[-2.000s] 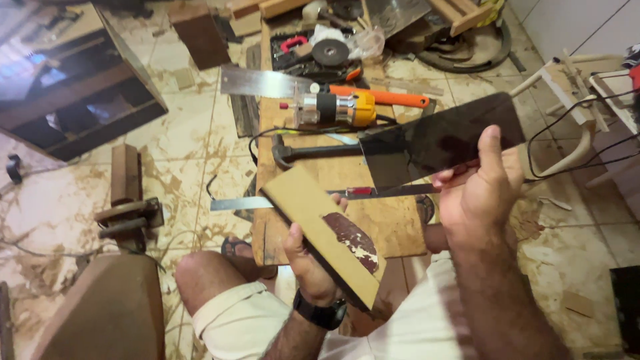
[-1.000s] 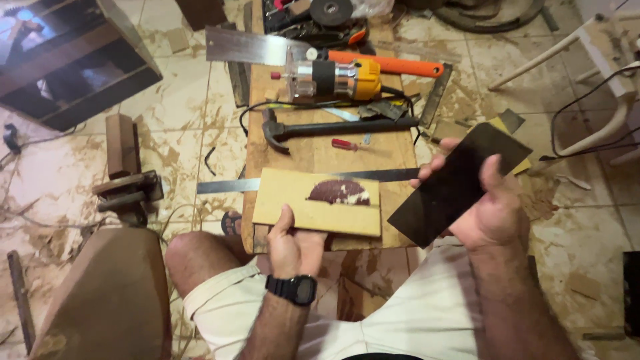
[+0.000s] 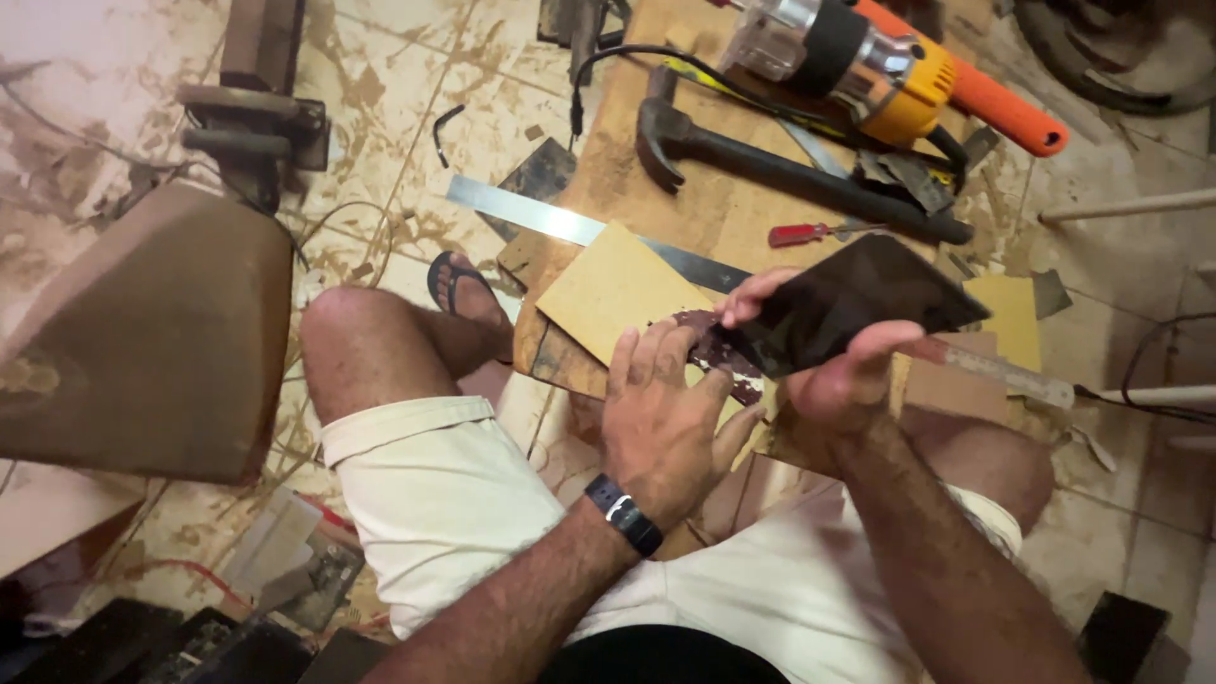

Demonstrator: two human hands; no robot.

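Note:
My left hand (image 3: 660, 418) lies palm down on a flat yellowish board (image 3: 616, 290), its fingers spread. The board rests at the near edge of a wooden work surface and bears a dark reddish patch (image 3: 722, 347) with pale specks. My right hand (image 3: 845, 370) grips a thin, dark, glossy rectangular sheet (image 3: 845, 299), thumb on one side and fingers at its far edge. The sheet is tilted just right of the patch and hides part of the board. Whether the sheet touches the board I cannot tell. A metal ruler (image 3: 570, 226) passes behind the board.
On the wooden work surface (image 3: 722, 204) lie a claw hammer (image 3: 788, 171), a small red-handled screwdriver (image 3: 803, 235), an orange-handled tool (image 3: 1007, 104) and a yellow corded power tool (image 3: 855, 71). A vise (image 3: 252, 123) stands at left. White metal legs (image 3: 1130, 204) are at right.
My left hand was under the board, holding it up; now it lies on top, and the board is on the work surface. My right hand has brought the dark sheet left, close to the board.

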